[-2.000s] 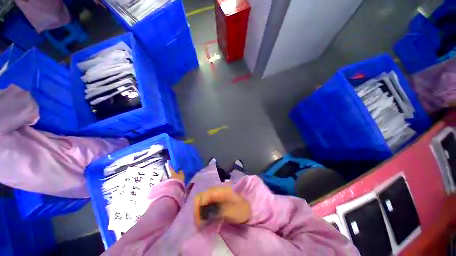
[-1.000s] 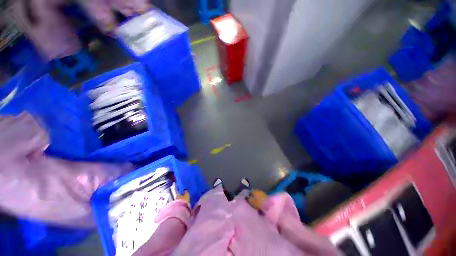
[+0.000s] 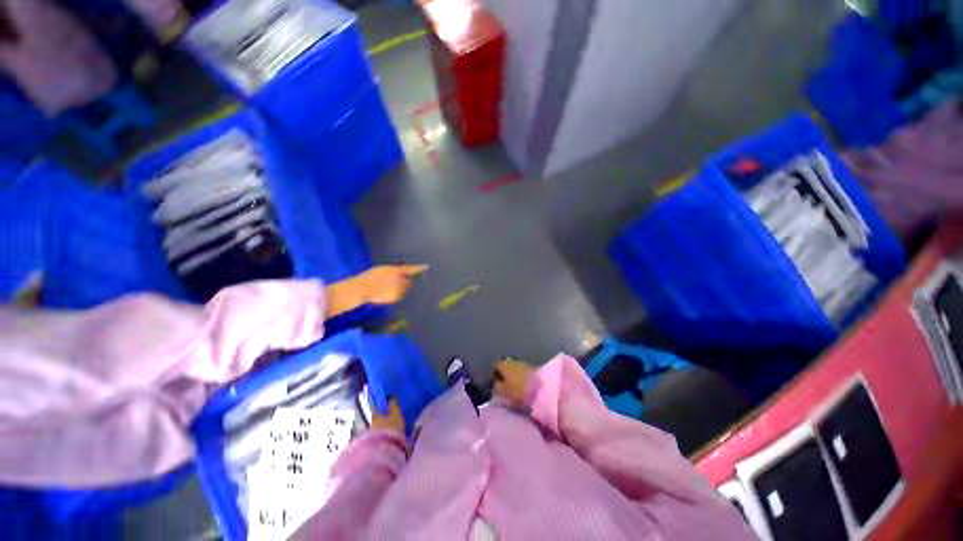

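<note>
A blue turnover bin (image 3: pixel 211 444) stands at the lower left, filled with upright white sleeves (image 3: pixel 301 386). A handwritten paper label (image 3: pixel 296 465) lies on top of them. My left hand (image 3: pixel 388 418) is at the bin's right rim, small and partly hidden; whether it grips the rim cannot be told. My right hand (image 3: pixel 513 380) hangs low in front of my pink smock, small and blurred, with its fingers unclear. No object shows in it.
Another person's arm (image 3: pixel 253 322) reaches over the bin's far edge, finger pointing right. Filled blue bins stand at left (image 3: pixel 301 201) and right (image 3: pixel 697 269). Dark tablets (image 3: pixel 799 495) lie on the red bench (image 3: pixel 729 449). A blue stool (image 3: pixel 634 370), red box (image 3: pixel 465 74) and pale pillar (image 3: pixel 623 79) also show.
My right hand has dropped from in front of my chest to low by my smock. The other person's arm has extended rightward, pointing. My left hand has stayed by the bin rim.
</note>
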